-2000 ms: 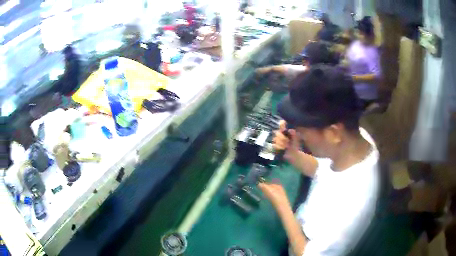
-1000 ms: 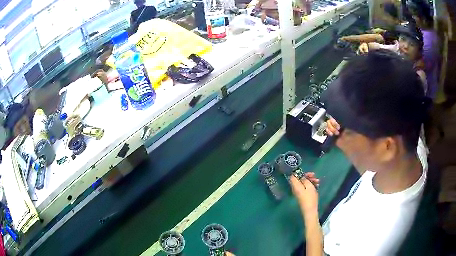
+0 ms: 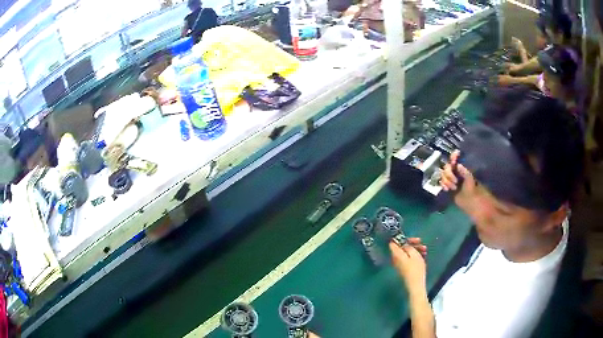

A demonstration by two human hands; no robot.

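Observation:
Two grey part-assembled handheld fans stand out at the bottom edge, one on the left point(image 3: 239, 319) and one on the right point(image 3: 295, 310). Their round slotted heads show; their handles are mostly cut off. A small sliver of skin, which looks like my left hand point(image 3: 312, 335), shows beside the right fan's handle. The picture's edge cuts it off, so its grip cannot be made out. My right hand is not in view.
Green bench point(image 3: 330, 284) and darker conveyor point(image 3: 264, 224) with one fan point(image 3: 332, 191) on it. At right a person in a white shirt point(image 3: 516, 290) holds a fan point(image 3: 389, 220) near a black-and-silver box point(image 3: 413, 175). Raised shelf with bottle point(image 3: 200, 99) and yellow bag point(image 3: 244, 56); upright post point(image 3: 395, 79).
The view has swung and steadied since the first frame. Since the second, the scene has shifted slightly right. The conveyor fan sits a little lower and left relative to the post.

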